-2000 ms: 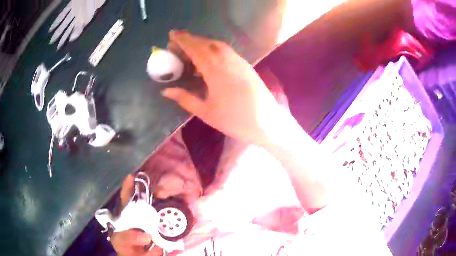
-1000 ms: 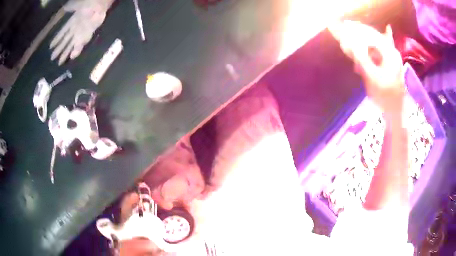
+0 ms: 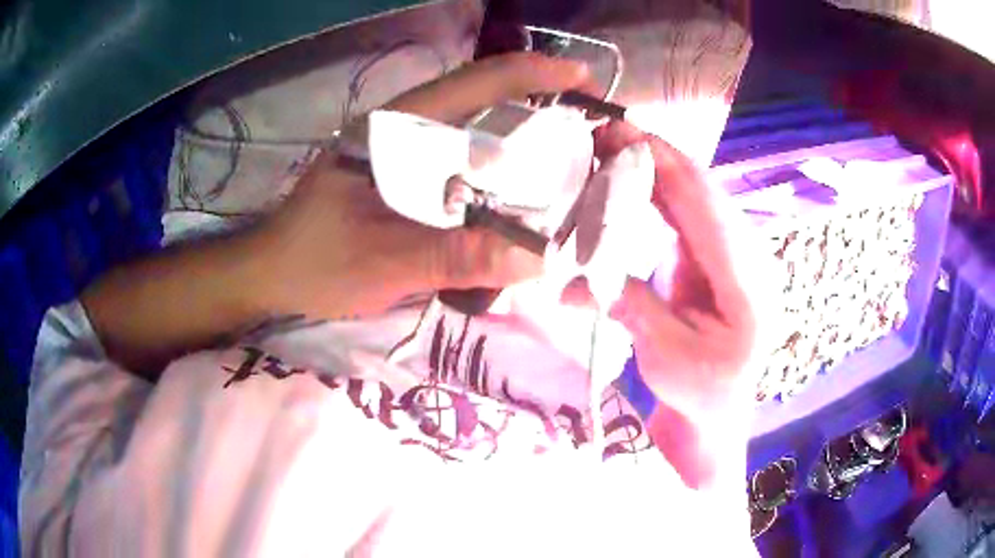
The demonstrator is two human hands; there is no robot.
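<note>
A white model assembly [image 3: 535, 164], possibly a scooter or motorcycle, is held close over my lap. It has a curved white shell at its left end, a thin silver wire loop at the top and dark bars. My left hand [image 3: 371, 218] grips it from the left, with fingers above and below it. My right hand [image 3: 693, 294] has its fingers around the right end of the white body. Glare hides the exact contact there. A thin pale line hangs below the assembly.
A pale purple crate [image 3: 927, 240] of small white parts stands at the right. Dark and silver parts [image 3: 862, 447] lie in a blue bin below it. The green bench edge [image 3: 131, 65] is at the upper left. A red object [image 3: 958, 164] is at the far right.
The view has turned down to my lap. My right hand has come from above the crate to the assembly. The assembly has come up to the middle; the squeeze bottle is out of view.
</note>
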